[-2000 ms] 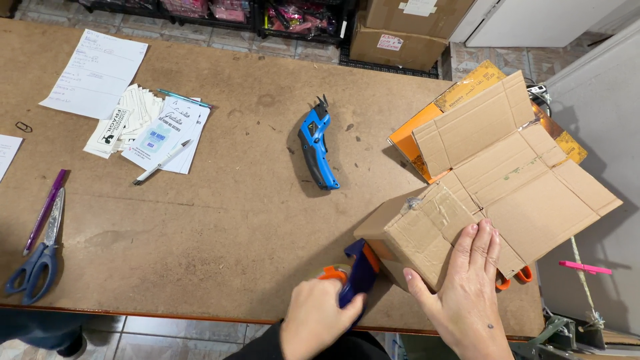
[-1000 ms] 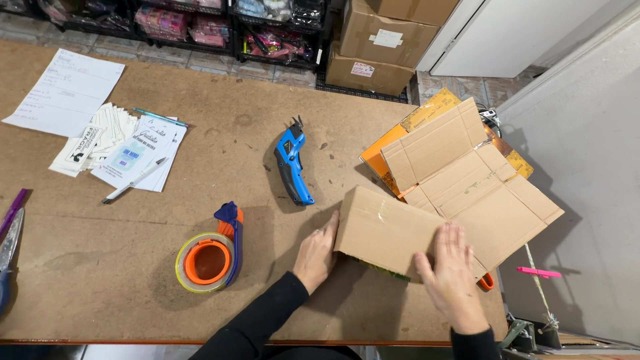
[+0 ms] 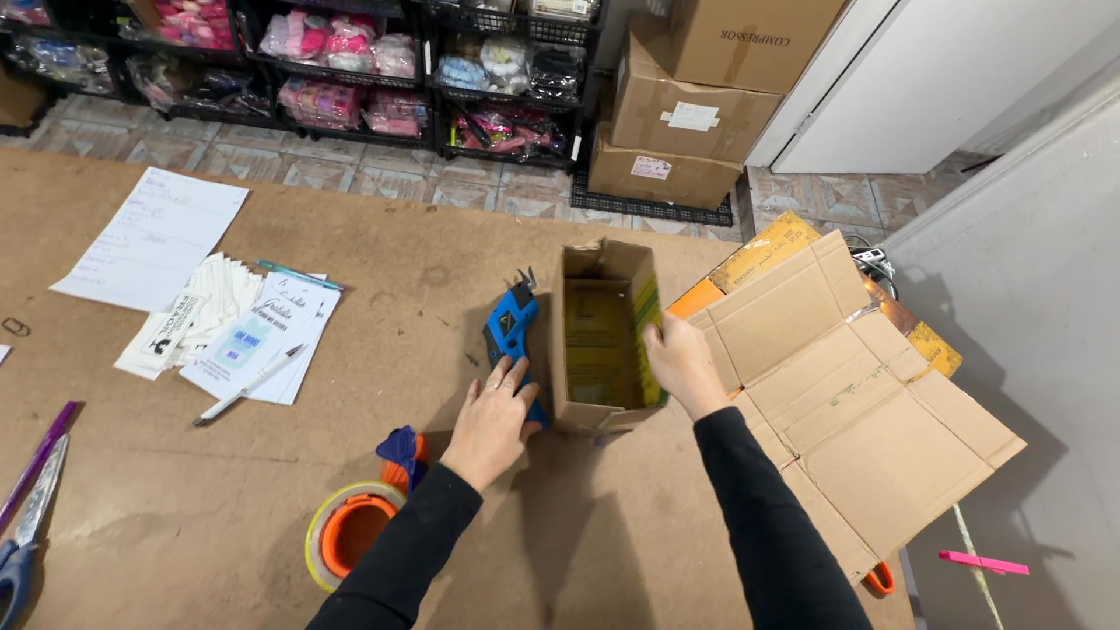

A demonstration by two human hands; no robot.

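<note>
An open-topped cardboard box point(image 3: 602, 420) stands upright on the table, its inside showing green and yellow print. My right hand point(image 3: 687, 363) grips its right wall near the top edge. My left hand point(image 3: 492, 420) lies over the handle of blue electric scissors point(image 3: 510, 319), just left of the box; whether the fingers close round the handle cannot be told. An orange and blue tape dispenser point(image 3: 404, 457) with its tape roll point(image 3: 317, 534) rests by my left forearm. To the right, a flattened cardboard sheet point(image 3: 884, 455) overlaps an orange printed box point(image 3: 766, 254).
At left lie a handwritten sheet point(image 3: 153, 241), printed cards point(image 3: 262, 328), paper strips point(image 3: 157, 341), a white pen point(image 3: 249, 385) and large scissors point(image 3: 39, 499). Beyond the table stand black shelf baskets point(image 3: 350, 79) and stacked cartons point(image 3: 691, 114). A pink clothespin point(image 3: 983, 563) hangs at right.
The box has gone from lying closed-side up to standing with its opening up. My left hand has left the box for the blue scissors. The tape dispenser, held two seconds ago, was put down.
</note>
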